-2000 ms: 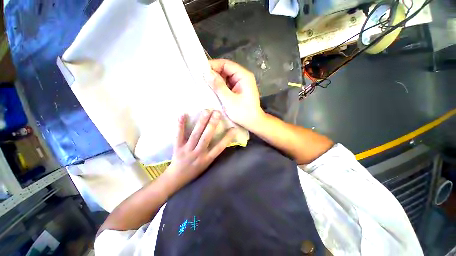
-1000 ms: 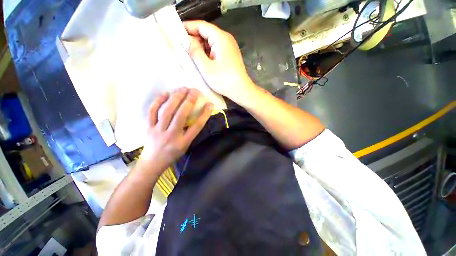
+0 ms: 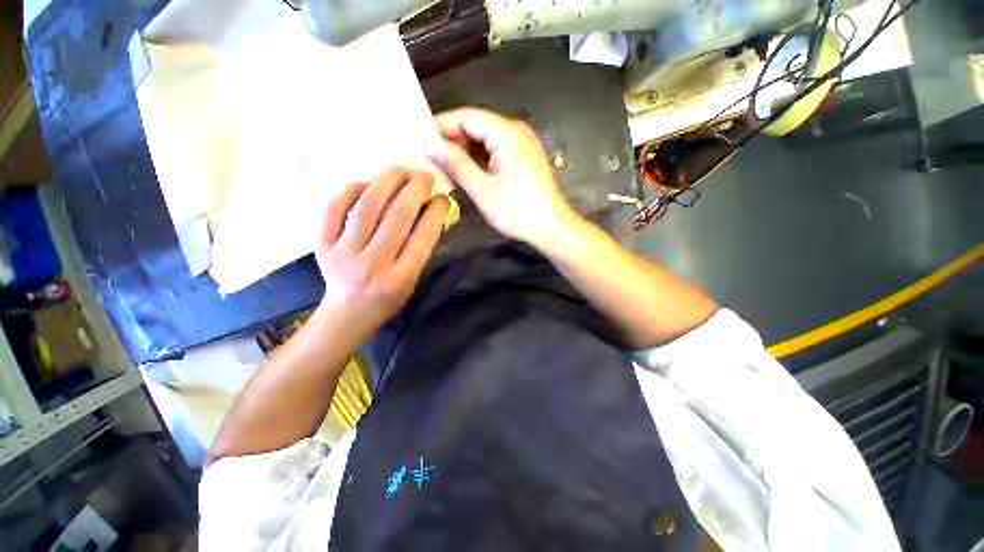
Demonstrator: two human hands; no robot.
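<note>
The white to beige panel (image 3: 291, 129) lies on the table, its top part under the pale end of the sewing machine (image 3: 361, 13). A small yellow edge (image 3: 451, 211) shows at its near right corner, beside my left fingertips. My left hand (image 3: 378, 243) lies on the near right part of the panel, fingers bent over the corner. My right hand (image 3: 502, 178) pinches the panel's right edge between thumb and fingers. The needle area is hidden. A stack of panels with yellow edges (image 3: 351, 394) sits low beside my lap on the left.
The machine's pale arm (image 3: 647, 19) crosses the top, with a dark fitting (image 3: 448, 38) beside it. A pale cloth scrap (image 3: 599, 49) is tucked there. Black and red wires (image 3: 674, 199) and a pale yellow reel (image 3: 798, 92) are at the upper right. A shelf (image 3: 70, 404) stands at the left.
The panel has moved away from my body and under the machine end, so less of it shows near my lap. My left hand moved up with it. My right hand went up, then back down its edge.
</note>
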